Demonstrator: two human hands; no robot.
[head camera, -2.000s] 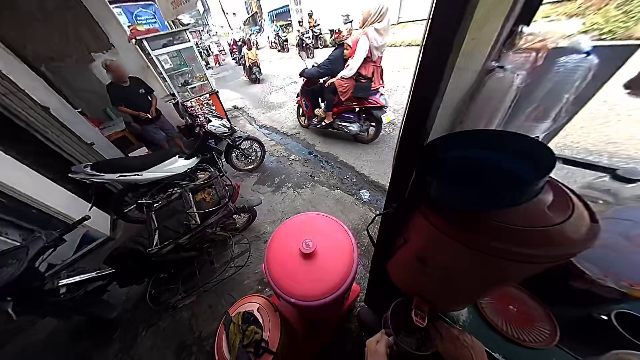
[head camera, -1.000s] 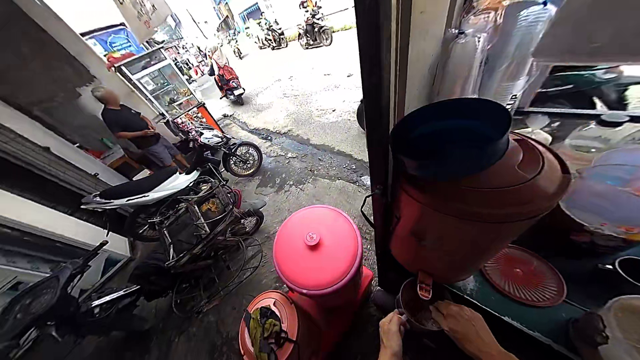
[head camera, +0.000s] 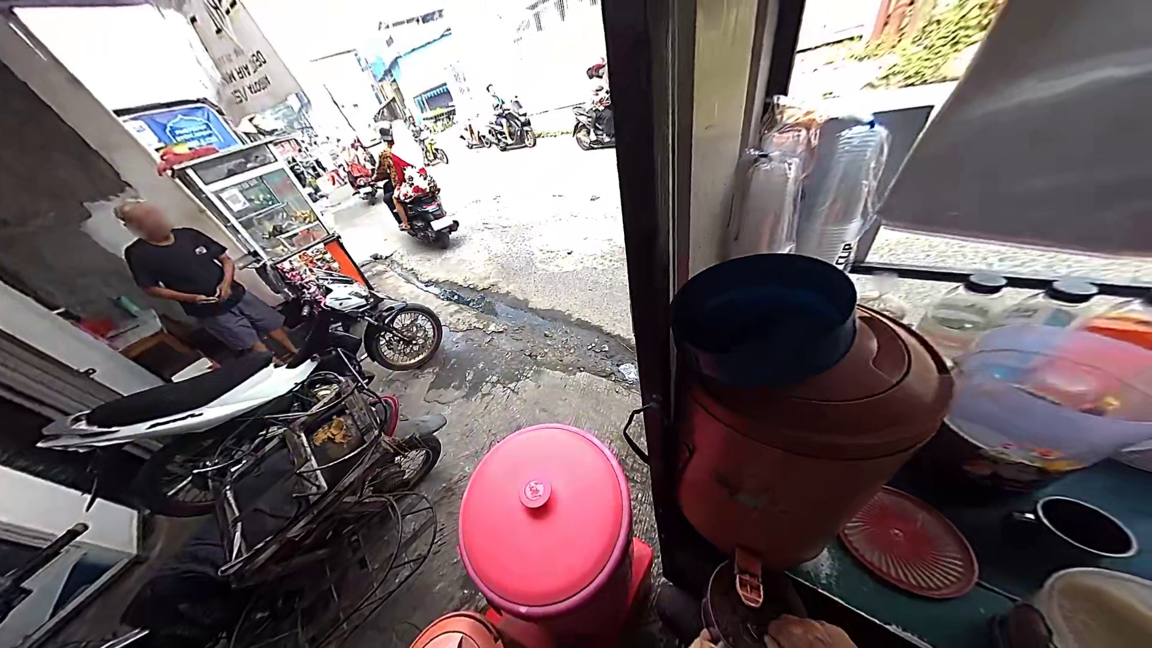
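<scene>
At the bottom edge, a dark round cup or pot (head camera: 731, 601) is held right under the spigot (head camera: 749, 578) of a red plastic drink dispenser (head camera: 774, 481). My right hand (head camera: 805, 633) grips its right side. Only a bit of my left hand (head camera: 704, 640) shows, at the pot's lower left; its fingers are mostly cut off by the frame. Whether liquid runs from the spigot cannot be told. A dark blue plastic basin (head camera: 765, 319) rests on the dispenser's lid.
A pink lidded bucket (head camera: 544, 513) stands left of the dispenser. Right of it are a red ribbed lid (head camera: 909, 543), a dark mug (head camera: 1084, 526) and a clear bowl (head camera: 1053, 387). Parked motorcycles (head camera: 198, 405) and a person (head camera: 193, 274) are at left.
The pot and both hands have moved lower in view, as the view has shifted. Motorcycles on the road have moved, and the one with passengers, seen two seconds ago, is out of view.
</scene>
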